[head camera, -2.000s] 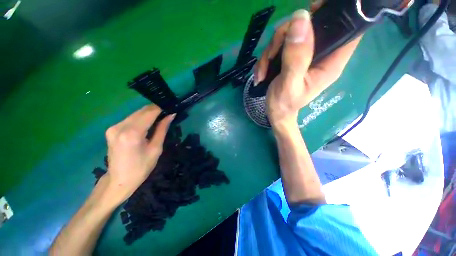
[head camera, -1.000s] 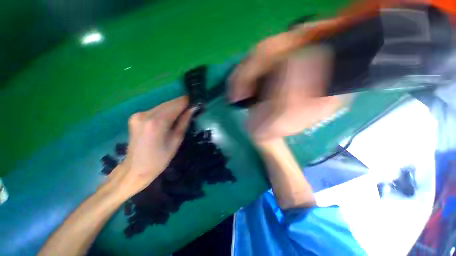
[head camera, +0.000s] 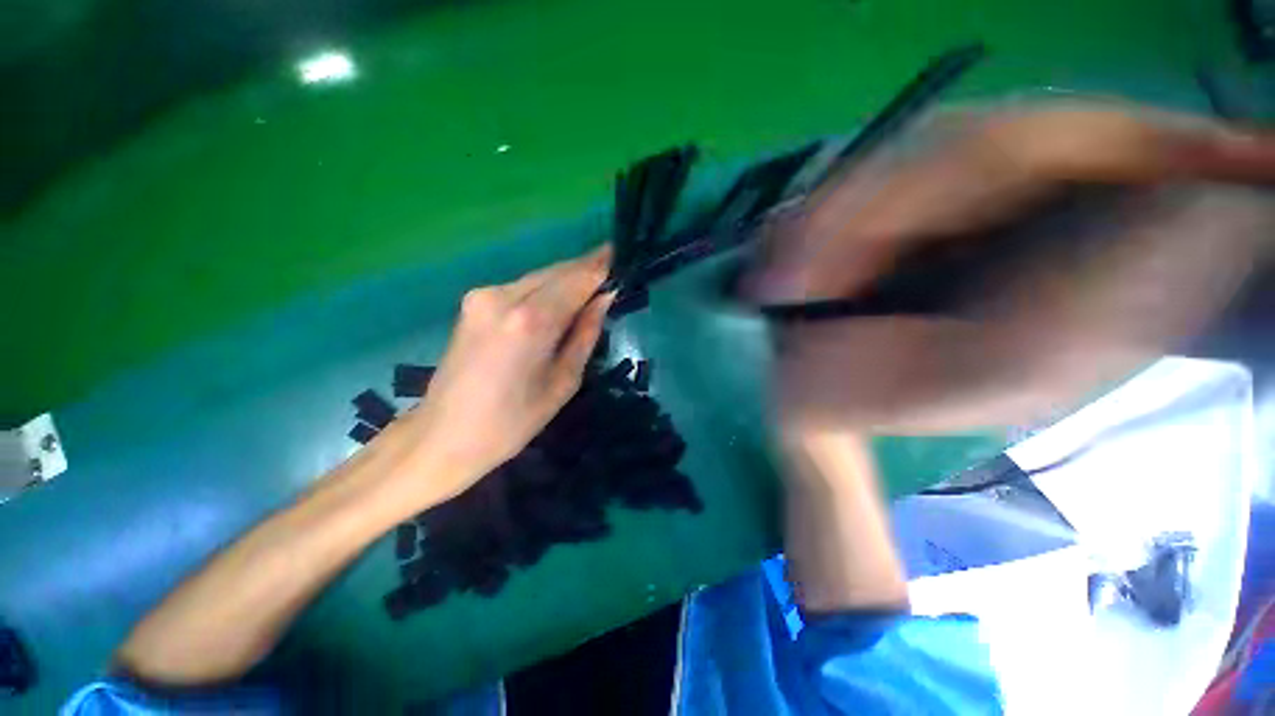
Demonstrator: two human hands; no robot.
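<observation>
The black plastic frame (head camera: 699,241) lies slanting across the middle, its ribbed arms standing off toward the far side. My left hand (head camera: 520,350) pinches its near left end between thumb and fingers. My right hand (head camera: 965,308) is strongly blurred at the right, wrapped around the dark electric screwdriver (head camera: 909,291). The thin tip of the screwdriver points left, near the frame's bar; whether it touches cannot be told. Small black pads (head camera: 559,483) lie heaped on the mat below my left hand. The screw dish cannot be seen.
A pale metal bracket (head camera: 31,455) lies at the left edge. A thin cord (head camera: 1042,469) runs over the white sheet (head camera: 1161,434) at lower right, where black parts (head camera: 1158,581) lie. The glossy green surface (head camera: 406,168) stretches across the far side. A dark object (head camera: 14,660) shows at lower left.
The view has shifted, so the pads and bracket sit further right. My left hand still holds the frame, whose arms now show more fully. The screwdriver's orange part is no longer visible.
</observation>
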